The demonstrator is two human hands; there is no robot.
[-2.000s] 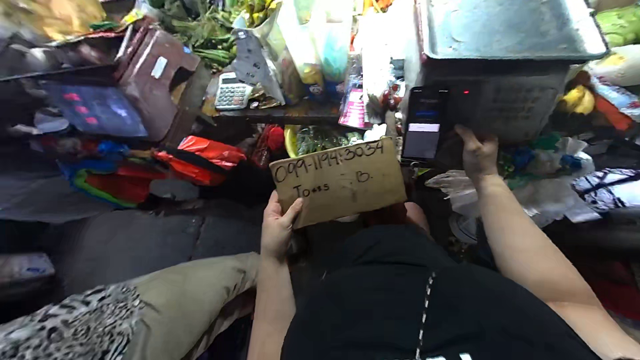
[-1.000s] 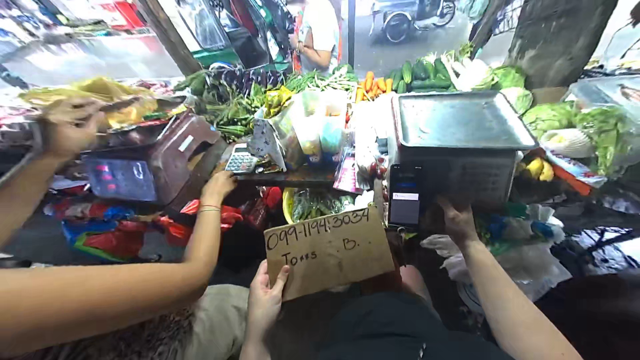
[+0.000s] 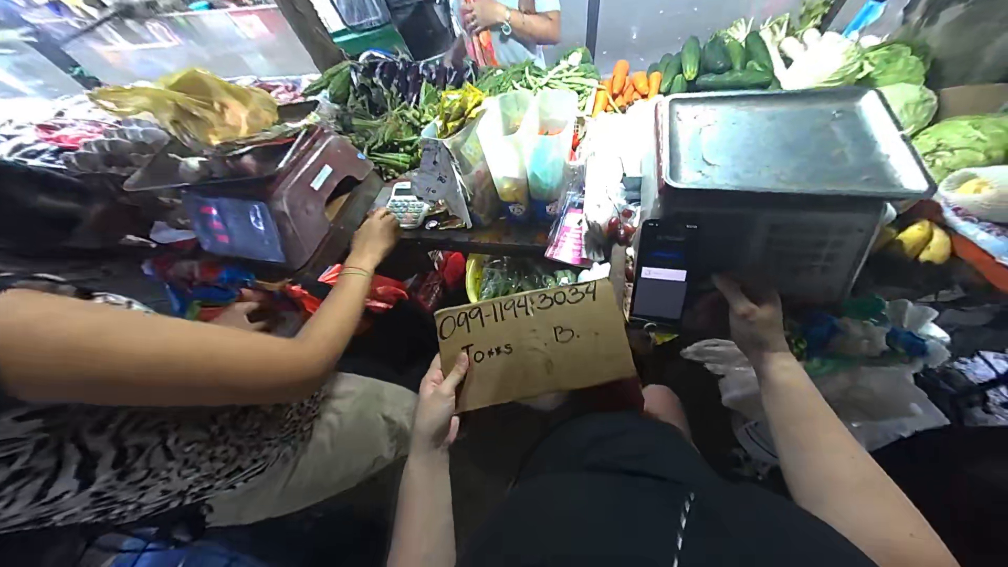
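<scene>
My left hand grips the left edge of a piece of brown cardboard that bears handwriting, its thumb on the front. My right hand is raised at the lower front of a weighing scale with a metal tray; its fingertips are hard to make out against the dark body, and whether it holds something cannot be told. Just left of that hand, a smartphone with a lit screen stands upright against the scale, above and to the right of the cardboard.
At left, a co-worker's hand touches a calculator beside a second scale. Clear plastic containers stand mid-counter. Behind lie carrots, cucumbers and cabbage. Plastic bags hang at right.
The view has tilted up since the oldest frame. The co-worker's arm, absent there, now reaches to the calculator; their other hand, raised one second ago, is now low by the red bags. My left hand keeps the cardboard.
</scene>
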